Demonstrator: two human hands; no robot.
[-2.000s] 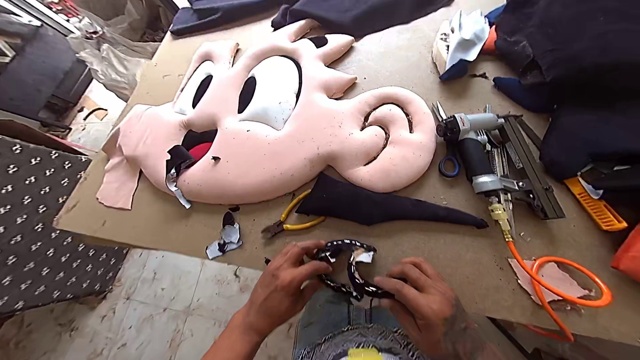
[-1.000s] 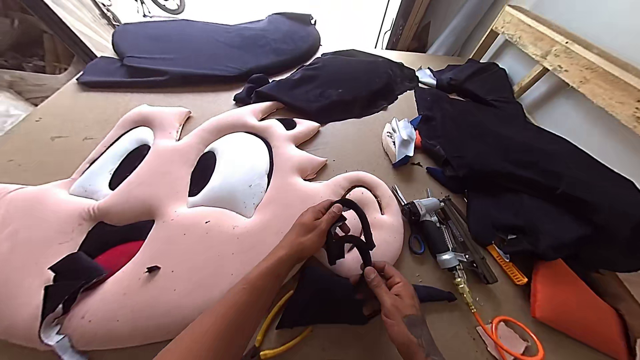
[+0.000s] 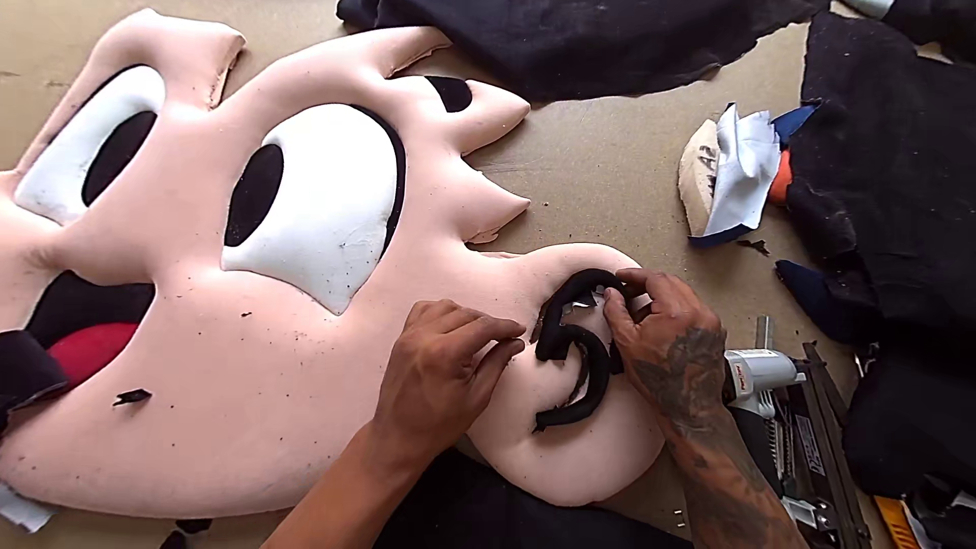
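Observation:
A black fabric-covered piece shaped like a curved 5 (image 3: 598, 381) lies on the round ear of a padded pink cartoon face (image 3: 282, 396). My right hand (image 3: 667, 328) grips this piece at its upper right, thumb and fingers at its edge. Just left of it is my left hand (image 3: 457, 366), its thumb and forefinger nearly together; whether something small is between them cannot be told. The face has white eyes (image 3: 328, 198) with black pupils and a dark mouth with a red tongue (image 3: 95, 351). A slot in the ear shows behind the black piece.
A pneumatic stapler (image 3: 762, 374) lies right of my right forearm. Black cloth (image 3: 907, 191) covers the table's right side, with more dark cloth (image 3: 579, 46) at the back. A foam scrap with white fabric (image 3: 736, 175) and an orange-yellow tool (image 3: 892, 522) lie nearby. Dark fabric (image 3: 488, 511) sits below the ear.
The black piece, held in both hands near the table's front edge two seconds ago, now lies on the ear. My left hand has let go of it. The view has moved closer to the face.

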